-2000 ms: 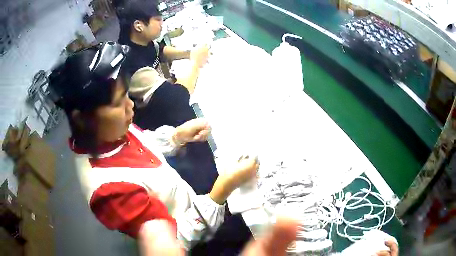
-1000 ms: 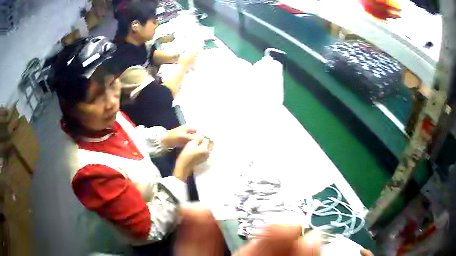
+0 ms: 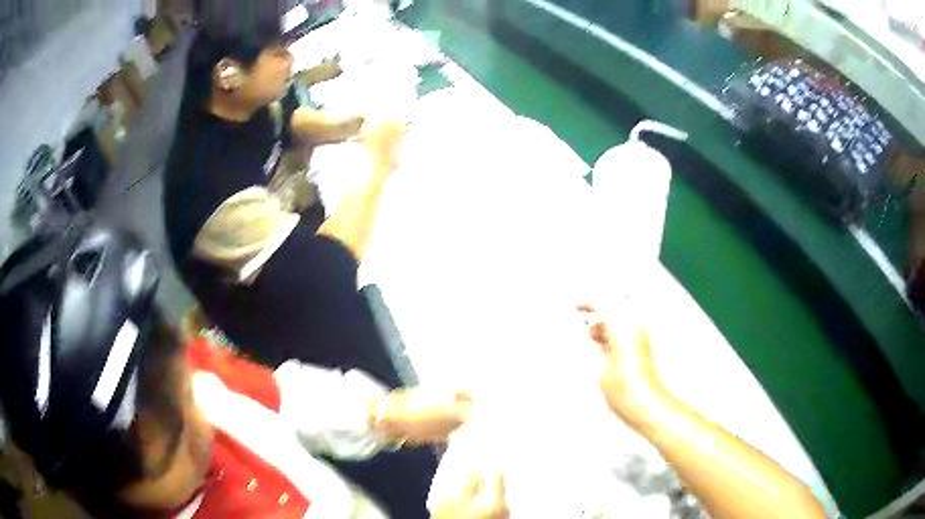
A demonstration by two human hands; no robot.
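One bare forearm enters from the lower right; I take it as my right arm. My right hand point(image 3: 626, 370) is over the glaring white bench cover point(image 3: 507, 243), below a white squeeze bottle point(image 3: 631, 198) with a bent spout. Its fingers are bent towards the left. Something tiny may be at the fingertips, but glare hides it. My left hand is not in view. Greyish cable bundles point(image 3: 649, 476) show faintly beside my forearm at the bottom edge, washed out and partly cut off.
A neighbouring worker's hands point(image 3: 426, 414) are close on the left, near the cover. Another worker in black sits beyond. A green conveyor belt point(image 3: 725, 294) runs along the bench's right side. Small dark parts with shiny tops point(image 3: 822, 122) lie across it, below a shelf.
The view has swung, and the near worker's head is now at the lower left. My right arm has come into view reaching up the bench. The loose cable loops and white cloth are out of view.
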